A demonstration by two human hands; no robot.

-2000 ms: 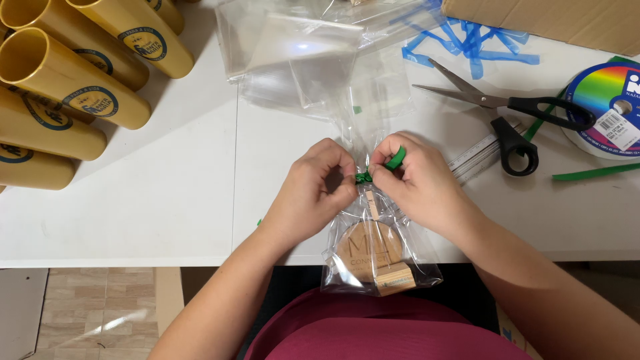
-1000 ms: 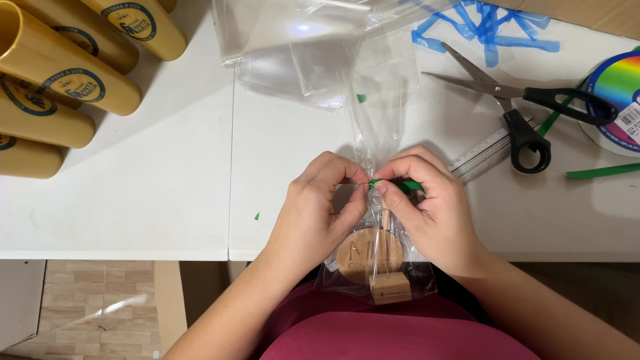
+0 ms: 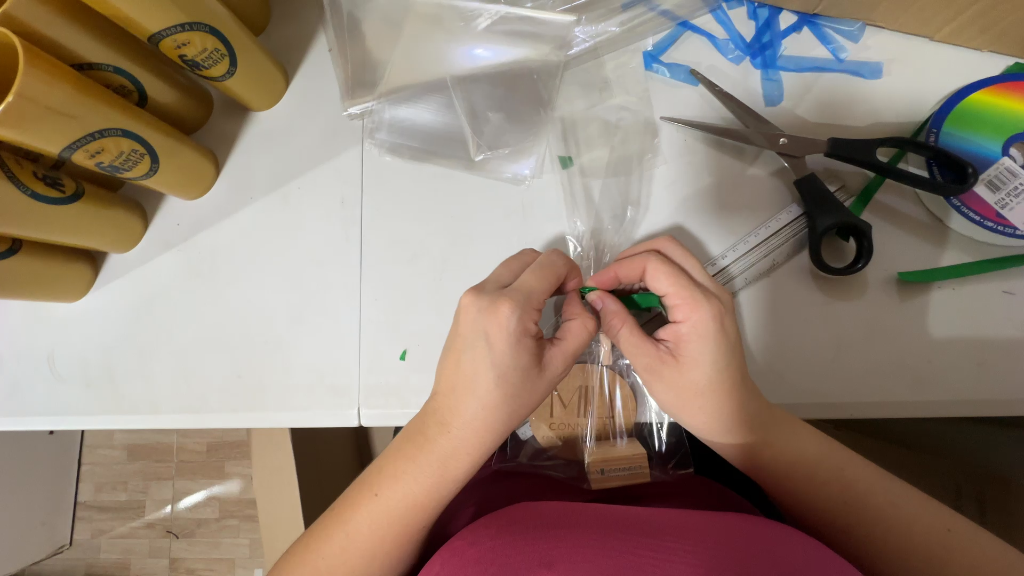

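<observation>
A clear cellophane bag (image 3: 668, 436) hangs over the table's front edge, its neck gathered between my hands. Inside it are a round engraved wooden disc (image 3: 560, 408) and a small wooden block (image 3: 618, 464). My left hand (image 3: 516, 328) pinches the green ribbon at the gathered neck with thumb and forefinger. My right hand (image 3: 680, 320) pinches the same green ribbon (image 3: 640, 302) from the other side, its fingertips close to the left ones. The knot area is partly hidden by my fingers. The bag's upper part spreads flat on the table beyond my hands.
Open black-handled scissors (image 3: 800, 148) and a ruler (image 3: 760, 244) lie right of my hands, near a ribbon spool (image 3: 952, 160). Blue ribbon pieces (image 3: 768, 56) and flat clear bags (image 3: 472, 88) lie at the back. Several gold cups (image 3: 144, 152) lie at the left; a cardboard box (image 3: 944, 24) is back right.
Both hands stay at the bag's neck; their fingertips have come closer together on the green ribbon than two seconds ago. The view has shifted slightly.
</observation>
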